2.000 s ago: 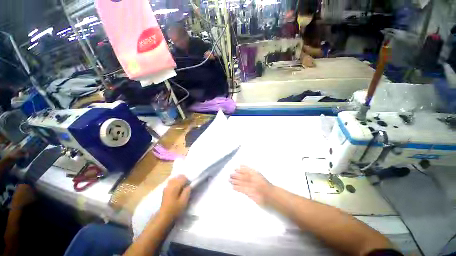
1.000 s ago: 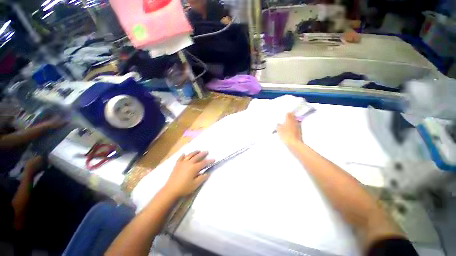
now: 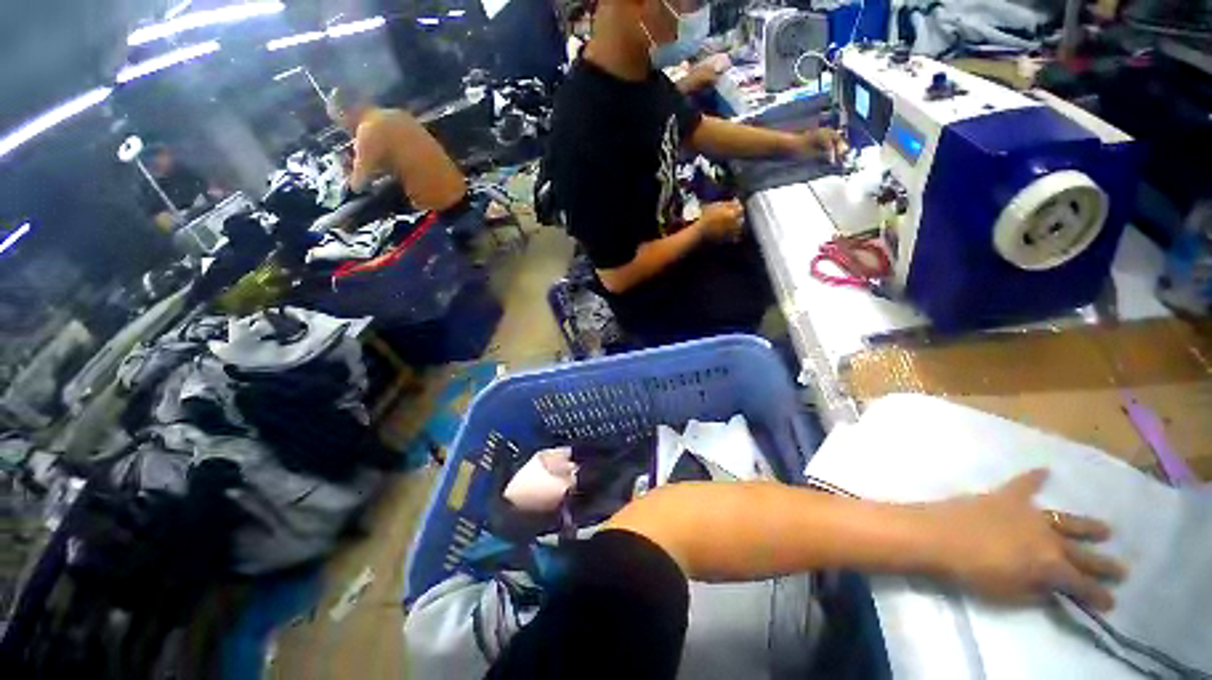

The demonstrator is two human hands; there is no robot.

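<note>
My left hand (image 3: pixel 1030 545) lies palm down on a pale cut panel (image 3: pixel 917 445) at the right of the view, with its fingers spread. My forearm and black sleeve cross the lower middle, over the blue basket's side. The panels overlap on the white table, and a narrow dark edge shows beside my fingertips. My hand grips nothing that I can see. My right hand is out of the picture.
A blue plastic basket (image 3: pixel 638 372) with fabric pieces stands left of the table. Beyond are red-handled scissors (image 3: pixel 851 263), a blue-and-white machine (image 3: pixel 1010 199) and a seated person (image 3: pixel 618 173). Dark and grey fabric (image 3: pixel 266 438) is heaped at left.
The view has swung left, bringing in the basket and the fabric heap. My right hand and my sewing machine have left the picture. My left hand still rests on the pale fabric.
</note>
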